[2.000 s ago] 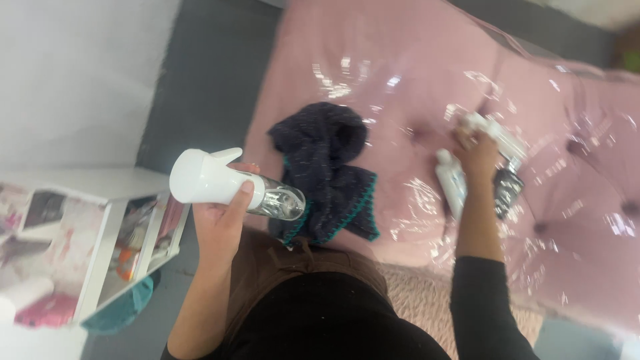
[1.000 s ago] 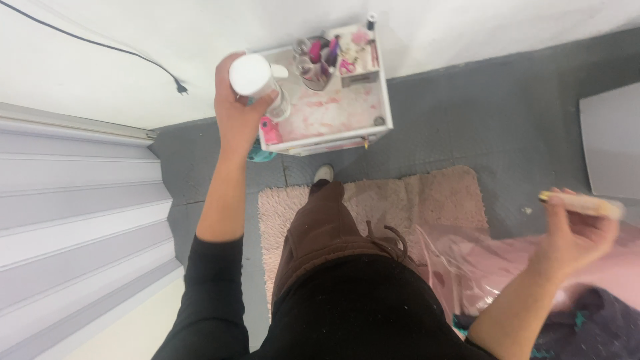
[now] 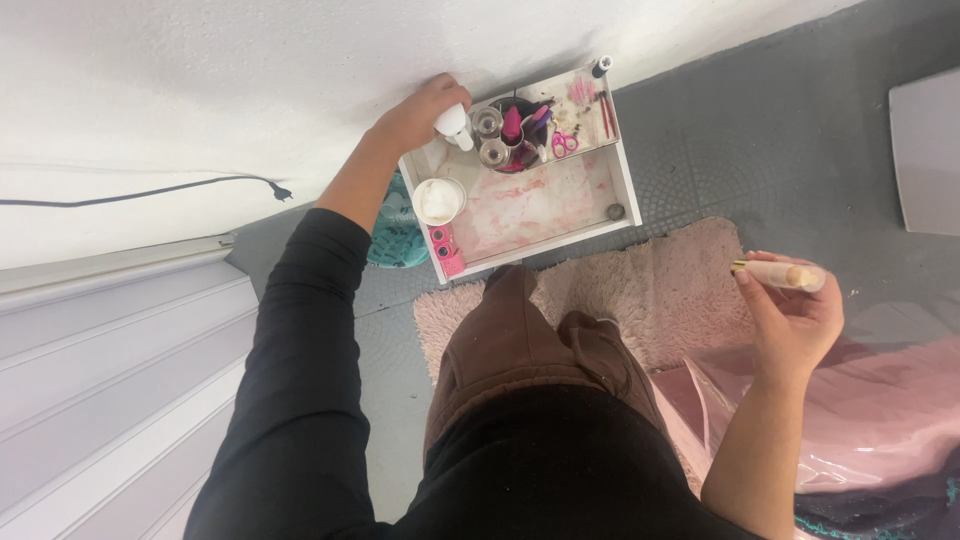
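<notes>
My left hand (image 3: 429, 112) is at the back left corner of the white cart (image 3: 517, 256), its fingers around the white spray bottle (image 3: 453, 122), which stands upright beside the glass jars. Out to the right, over the floor, my right hand (image 3: 796, 315) holds a small clear tube (image 3: 784, 274) with pale contents and a gold-and-dark end. A white tub with white fluffy contents (image 3: 439, 200) sits at the cart's left edge, above several pink pots (image 3: 444, 250). Pink scissors (image 3: 562, 142) lie by a round holder of tools with magenta and purple parts.
A teal bag (image 3: 397, 232) hangs left of the cart. A black cable with a plug (image 3: 280, 192) runs along the wall. The shaggy pink rug (image 3: 667, 285) lies before the cart. At lower right is the plastic-covered pink bed (image 3: 885, 420) with dark cloth (image 3: 885, 514).
The view has turned from the bed to the cart. My left hand has brought the spray bottle to the cart's back corner. My right hand, earlier at the bottles on the bed, now holds the tube.
</notes>
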